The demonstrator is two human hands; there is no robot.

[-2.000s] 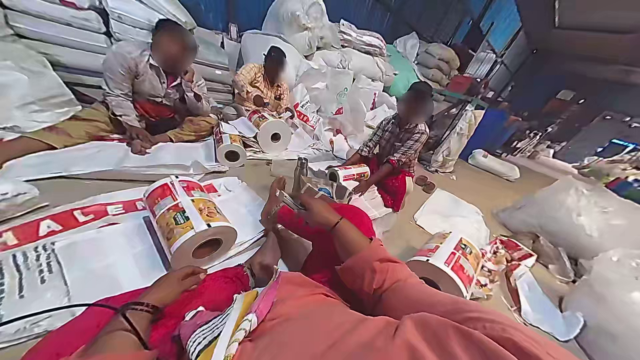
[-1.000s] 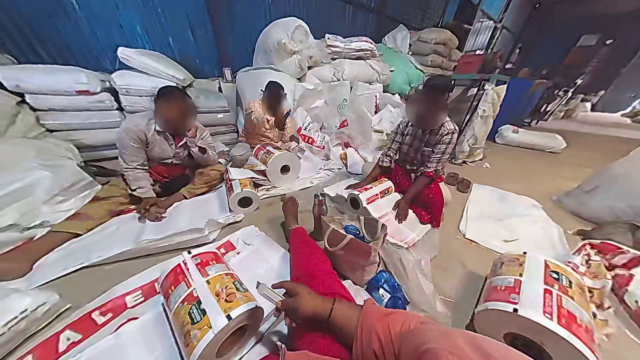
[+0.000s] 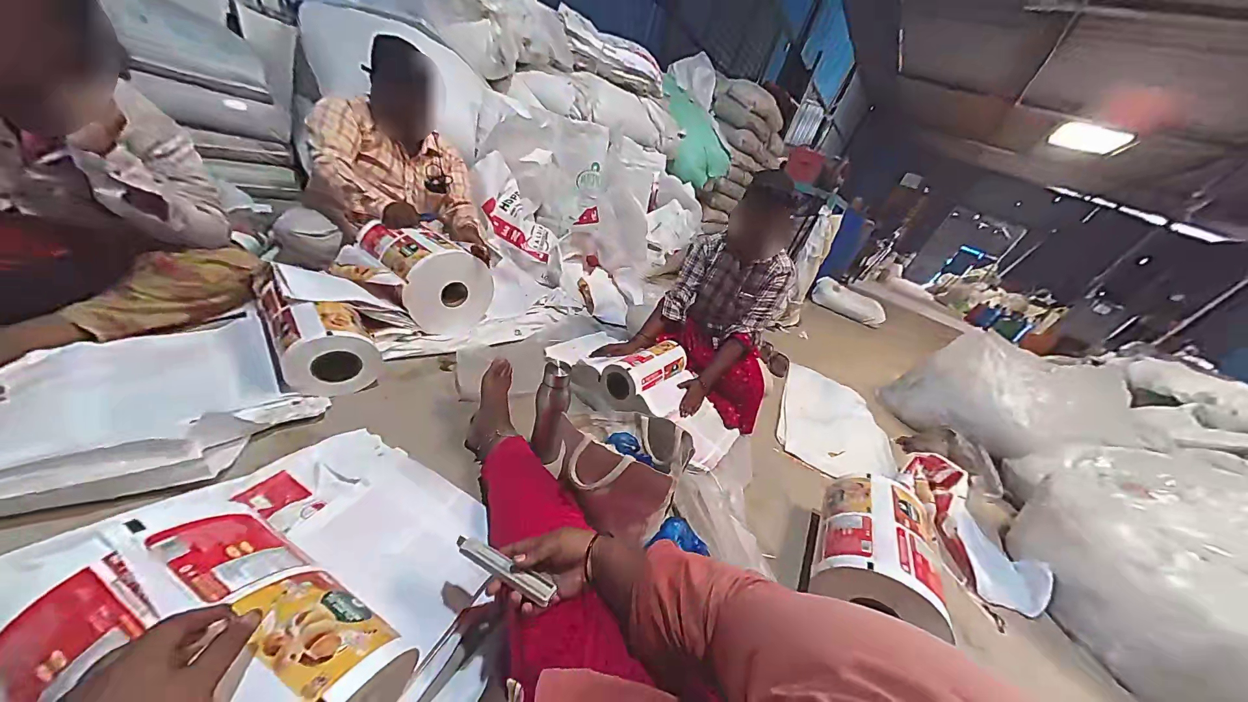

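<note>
My right hand (image 3: 556,565) is closed around a slim metal-edged tool (image 3: 507,570), perhaps a utility knife, above my leg in red cloth. At the lower left, my left hand (image 3: 161,658) lies on a roll of printed packaging film (image 3: 312,629), its thumb and fingers near the printed surface; I cannot tell whether it pinches the film. Under the roll is a white printed sheet (image 3: 390,492). Another printed roll (image 3: 877,546) stands to the right of my right arm. A brown bag (image 3: 619,487) with pale handles and a metal bottle (image 3: 552,395) are beside my feet.
Three people sit ahead, one at far left (image 3: 146,205), one behind a large roll (image 3: 448,292), one with a smaller roll (image 3: 648,370). White sacks (image 3: 585,107) are piled behind them. Big plastic bags (image 3: 1141,546) lie at the right, near a white sheet (image 3: 834,419).
The view has tilted and shifted. My left hand, out of view one second ago, is now on the printed roll. My right hand still holds the slim tool.
</note>
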